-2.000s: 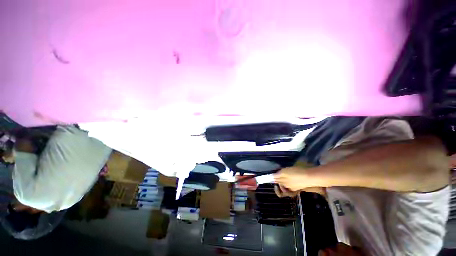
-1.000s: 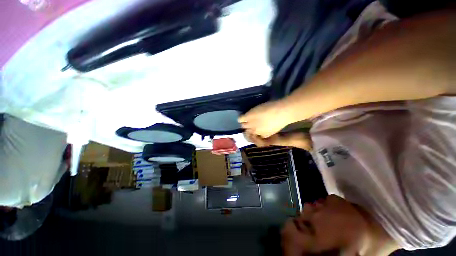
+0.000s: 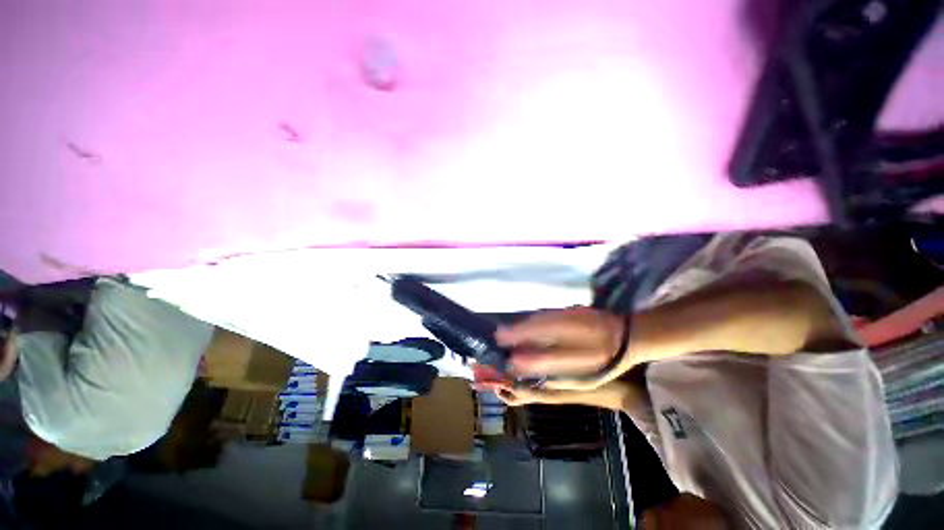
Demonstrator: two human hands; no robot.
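Observation:
The picture is upside down. A pink surface lies nearest and fills the upper half, washed out by glare in the middle. A black angular moulded frame with openings lies on it at the upper right, blurred and cut by the edge. Neither my left hand nor my right hand is in view. The visible arms belong to another person, whose hand is at a dark elongated tool with a thin tip, above white sheeting. A dark cord curves by that wrist.
The other person, in a light shirt, is at the right. Another worker is at the left. Black-rimmed discs and a small red item are beyond the sheeting. Cartons stand behind. The framed panel is mostly hidden.
The view swung close to the sheeting and back to the pink surface. The other person's hand, earlier at a white bottle, is now at the dark tool that lay on the sheeting.

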